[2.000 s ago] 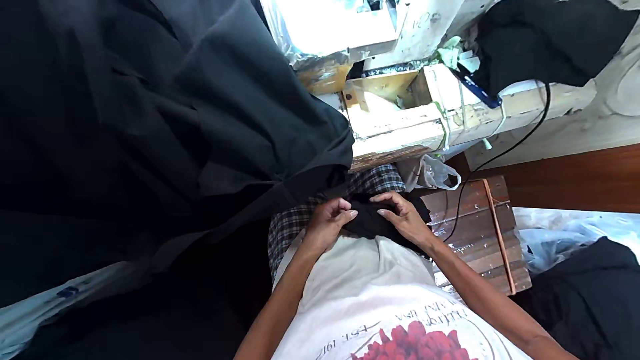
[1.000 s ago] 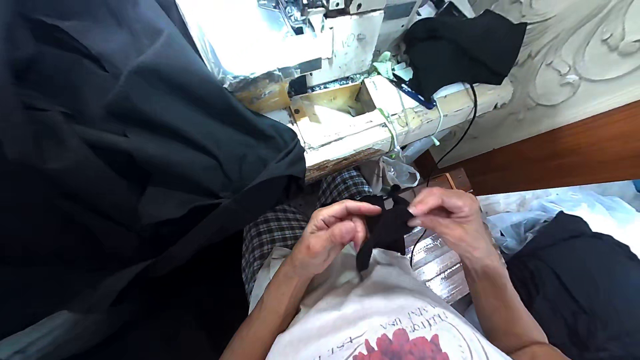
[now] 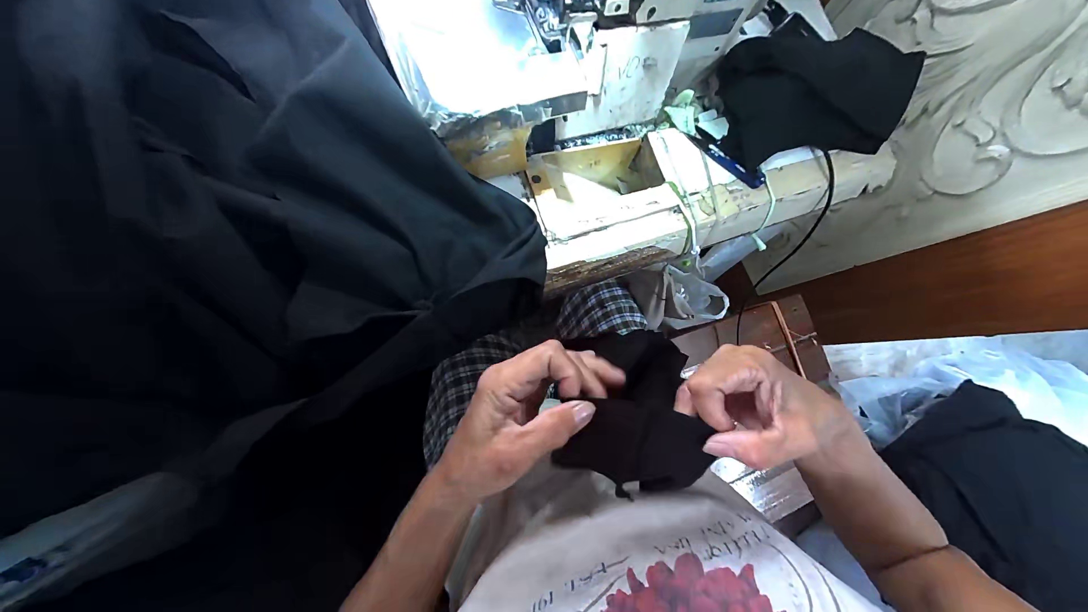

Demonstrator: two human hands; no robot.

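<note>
A small piece of black fabric [image 3: 642, 442] is stretched between both hands above my lap. My left hand [image 3: 527, 416] pinches its left edge between thumb and fingers. With thumb and fingertips, my right hand [image 3: 756, 408] grips the right edge. Part of the cloth lies behind the fingers, over my checked trousers [image 3: 463, 382]. A short dark tail hangs from its lower edge, above my printed white shirt [image 3: 680, 544].
Large dark cloth [image 3: 255, 212] fills the left side. Ahead stands a sewing machine [image 3: 629, 76] on a worn white table edge [image 3: 620, 229], with black fabric [image 3: 816, 93] and a cable [image 3: 799, 246] beside it. Another dark cloth heap [image 3: 994, 484] lies at right.
Both hands have shifted on the small black fabric, which now spreads flatter between them than in the frame from one second ago. The view has moved closer to the machine's side.
</note>
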